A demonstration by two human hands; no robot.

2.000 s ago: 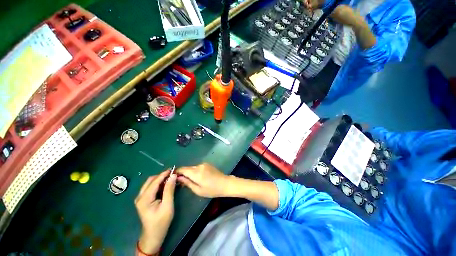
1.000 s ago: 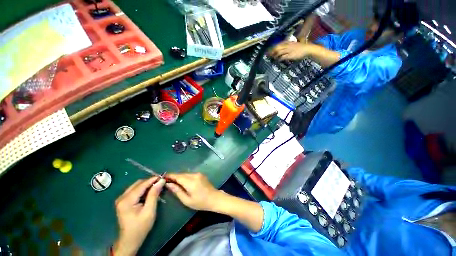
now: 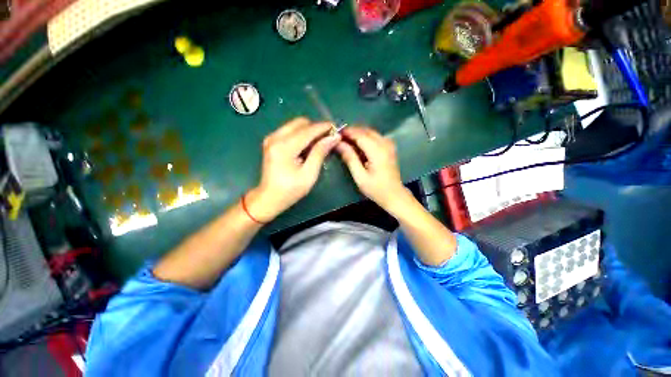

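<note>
A small silver metal part sits between the fingertips of both hands, mostly hidden. My left hand pinches it from the left, with a red band at the wrist. My right hand holds it from the right. A thin grey strip lies on the green mat just beyond the fingertips; its near end is hidden by the hands. Two round units, one with a dark bar and another farther off, lie beyond my left hand. Two dark discs lie beside silver tweezers.
Two yellow blobs and amber discs are at left. A large orange screwdriver reaches in at upper right, near a round tub and a pink-red cup. Black stacked trays and a black cable are at right.
The view has turned down and left, so my body and the amber discs now show and the far shelf has mostly left the picture. Both hands still meet at the small part.
</note>
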